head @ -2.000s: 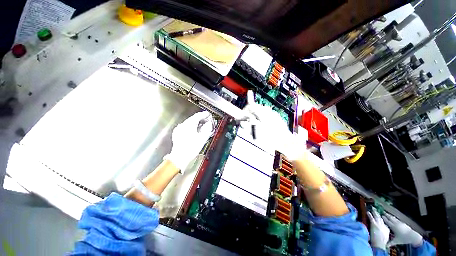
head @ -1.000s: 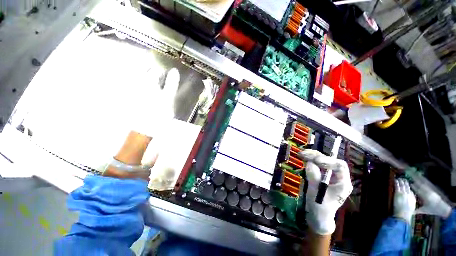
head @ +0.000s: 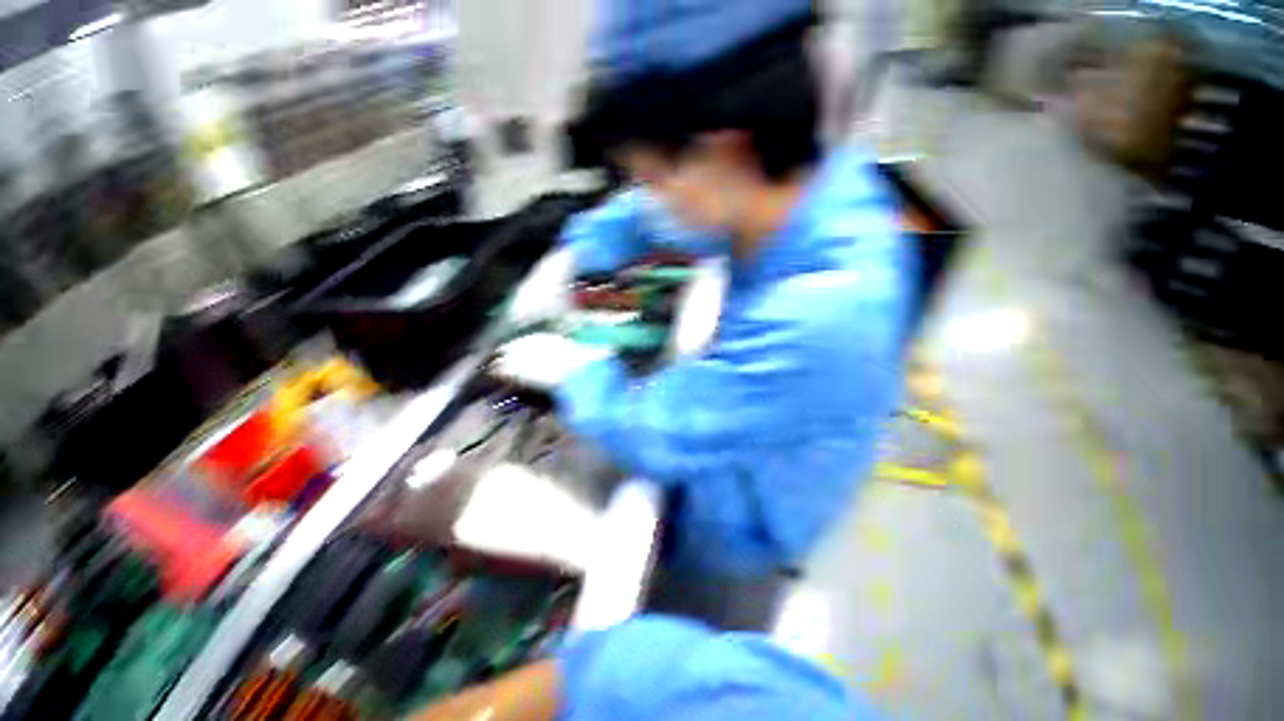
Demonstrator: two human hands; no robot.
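Observation:
The view is strongly blurred. A circuit board (head: 401, 620) crowded with dark and green parts lies at the lower left, with orange-copper coils (head: 289, 699) at the bottom edge. A blue sleeve and a bare forearm of mine enter at the bottom centre, and the forearm runs out of the picture at the bottom. Neither of my hands can be made out. A bright white shape (head: 528, 516) lies beyond the board; blur hides what it is. The marker pen cannot be seen.
A co-worker (head: 760, 380) in blue leans over the line, white-gloved hands at a green piece (head: 620, 333). A metal rail (head: 317, 528) runs diagonally. Left of it are red bins (head: 183, 538), yellow rings (head: 321, 392) and a black tote (head: 401, 289). Yellow-marked floor lies right.
The view has swung right towards the co-worker. The white-plated board is mostly out of view, and so are my hands; my right hand held the marker pen before.

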